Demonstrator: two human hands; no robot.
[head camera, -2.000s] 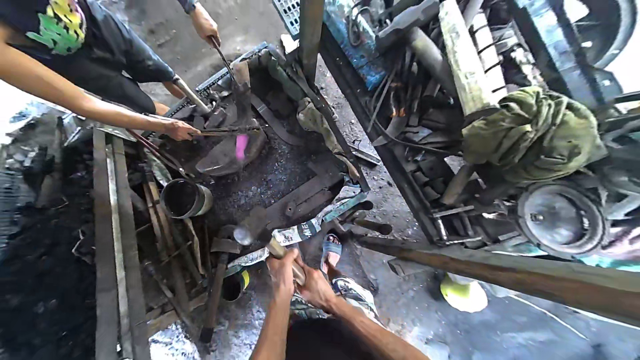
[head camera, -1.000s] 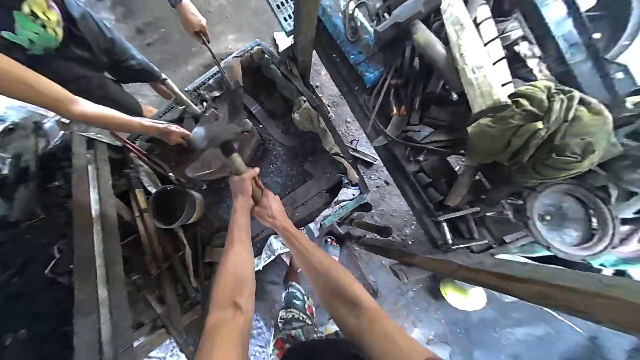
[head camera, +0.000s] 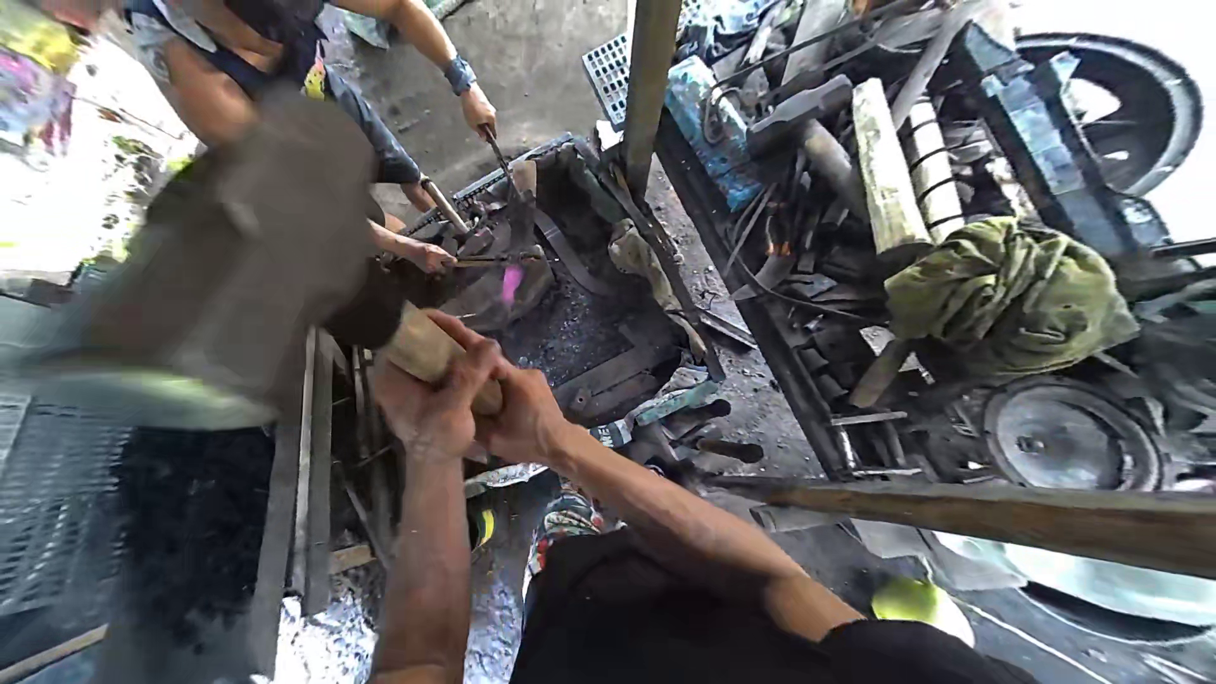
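Observation:
Both my left hand (head camera: 432, 404) and my right hand (head camera: 522, 413) are closed around the wooden handle of a large sledgehammer (head camera: 256, 237). Its blurred head is raised close to the camera, at the upper left. Beyond my hands, a glowing pink piece of hot metal (head camera: 512, 283) lies on a dark anvil block (head camera: 475, 299). Another person's hand (head camera: 427, 256) holds a thin tool reaching to the block beside the hot metal. That person's other hand (head camera: 480, 109) grips a second long tool pointing down to the same spot.
Wooden posts (head camera: 654, 95) and a long beam (head camera: 997, 518) frame the right side. A rack of scrap metal and tools holds a green cloth (head camera: 1012, 294). Boards (head camera: 302, 475) stand at left beside black coal-like material (head camera: 190, 541). The co-worker stands close at the upper left.
The sledgehammer was down near the anvil block one second ago; now its head is raised at the upper left, near the camera. The pink hot metal, hidden then, shows again.

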